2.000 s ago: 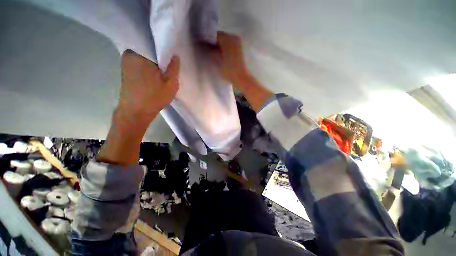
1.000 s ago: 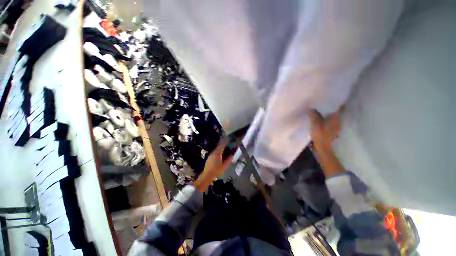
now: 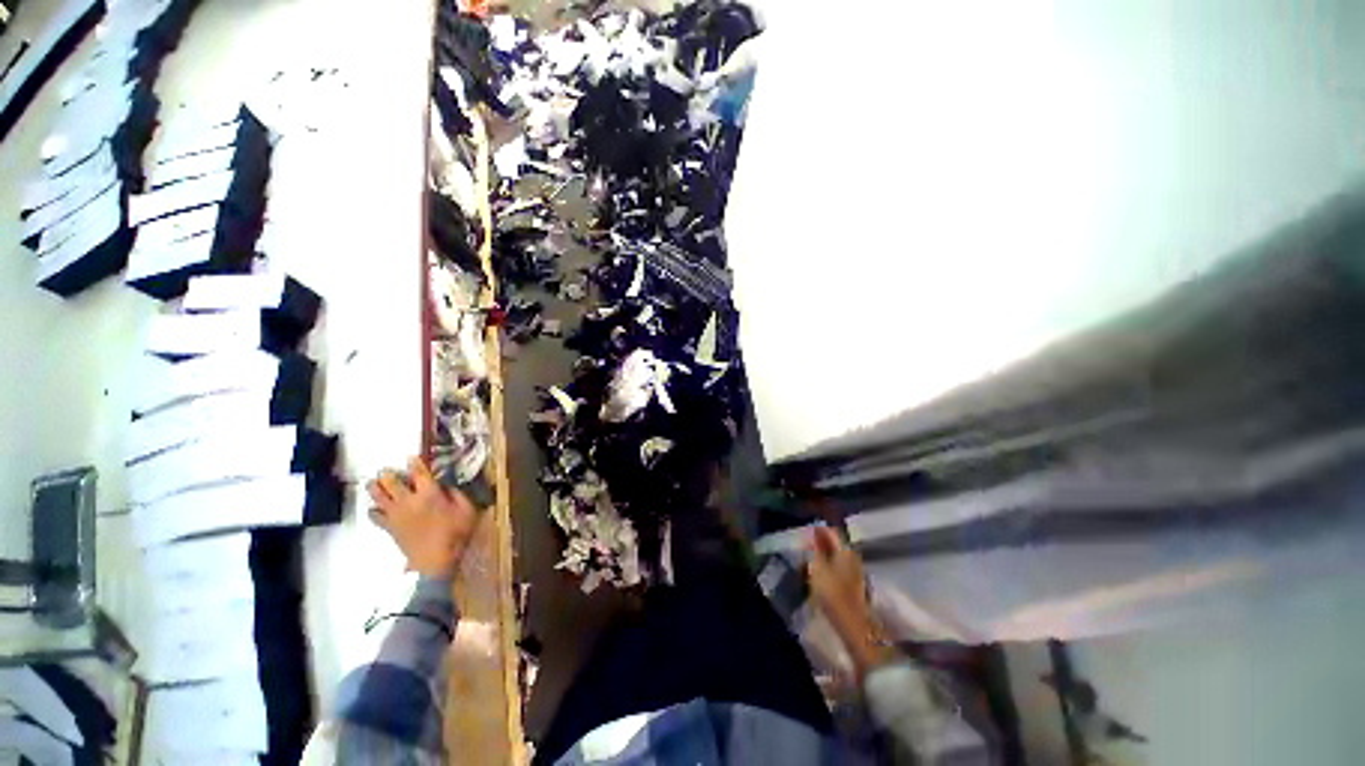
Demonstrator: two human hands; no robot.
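Note:
My left hand (image 3: 425,516) rests with spread fingers on the edge of the left cutting table (image 3: 374,374), holding nothing. Small cut bundles (image 3: 217,386) with white tops and black sides stand in rows beyond it, not touched by it. My right hand (image 3: 841,587) is small and blurred at the lower edge of a large pale sheet (image 3: 1078,561) on the right. A small grey item (image 3: 779,581) shows beside its fingers. Whether the hand grips the sheet or this item is unclear.
Black and white offcuts (image 3: 636,382) are heaped on the aisle floor. A wooden strip (image 3: 499,434) and white rolls or cloth (image 3: 454,299) lie under the left table's edge. A grey machine part (image 3: 63,524) stands at the far left. A broad pale surface (image 3: 958,195) fills the upper right.
The view has swung left, bringing more bundles and offcuts in. My left hand has moved from above the aisle onto the table edge. My right hand is lower, and the sheet is no longer in front.

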